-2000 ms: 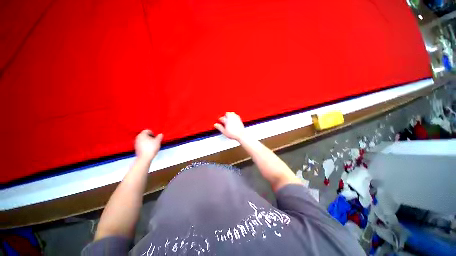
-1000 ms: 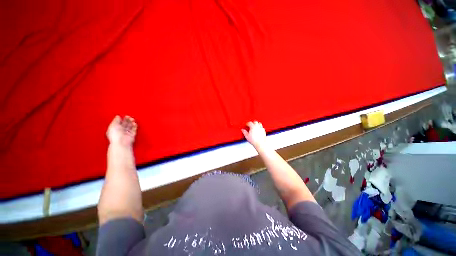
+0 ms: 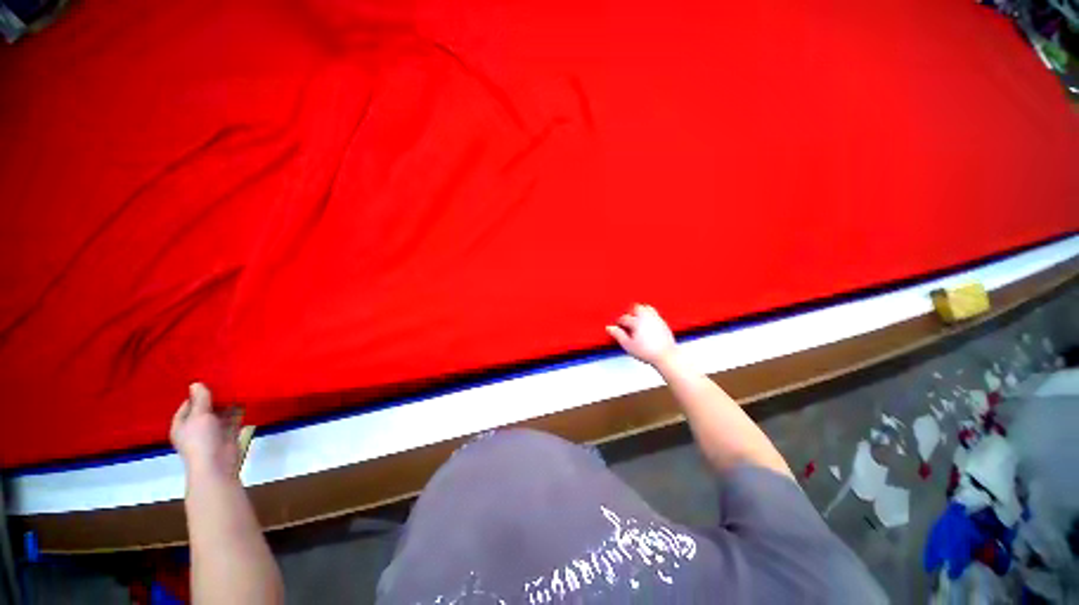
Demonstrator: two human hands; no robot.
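A wide red fabric ply [image 3: 734,166] covers most of the table, smooth on the right and wrinkled on the left. Its near edge lies above a thin dark blue line and a broad white band [image 3: 521,385]. My left hand [image 3: 204,428] is at the near edge on the left, fingers bent at the cloth; whether it grips the edge is unclear. A short pale tan stick [image 3: 245,444] shows just beside it, partly hidden. My right hand [image 3: 643,333] is at the near edge right of centre, fingers curled on the red cloth; its grip is unclear.
A yellow block [image 3: 960,303] sits on the white band at the right. The brown table edge [image 3: 355,482] runs below. White, blue and red scraps [image 3: 964,532] lie on the grey floor at the lower right. A blue piece [image 3: 32,545] is at the table's left end.
The view has shifted left along the table. My left hand has moved left and down to the cloth's edge beside the stick. Wrinkles on the left have changed shape; the yellow block appears farther right.
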